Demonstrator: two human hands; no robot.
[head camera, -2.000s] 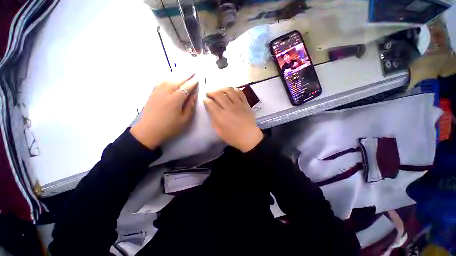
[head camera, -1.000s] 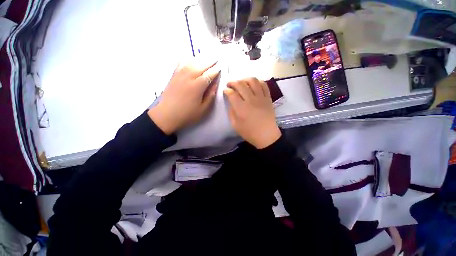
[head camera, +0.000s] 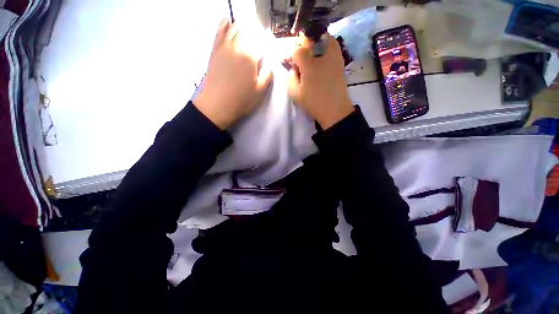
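A pale grey-white panel (head camera: 273, 135) runs from the needle area over the table edge onto my lap, with a small maroon and white pocket piece (head camera: 252, 202) on its lower part. My left hand (head camera: 236, 73) lies on the panel left of the presser foot (head camera: 283, 30), fingers partly lost in the lamp glare. My right hand (head camera: 322, 80) is bent at the right of the needle area, its fingertips on the cloth. A bit of maroon cloth (head camera: 344, 51) shows beside my right hand. The exact fingertip grip is hidden by glare and machine parts.
A lit smartphone (head camera: 401, 73) lies right of my right hand. Light blue cloth (head camera: 355, 27) is behind it. A dark-handled tool (head camera: 464, 65) lies farther right. A waiting panel (head camera: 490, 153) hangs below the right table edge. Striped maroon pieces (head camera: 24, 153) lie at the left.
Both hands have moved forward, closer to the presser foot. My right hand is now beside the needle area, and the panel has advanced and bunched into a fold between my hands.
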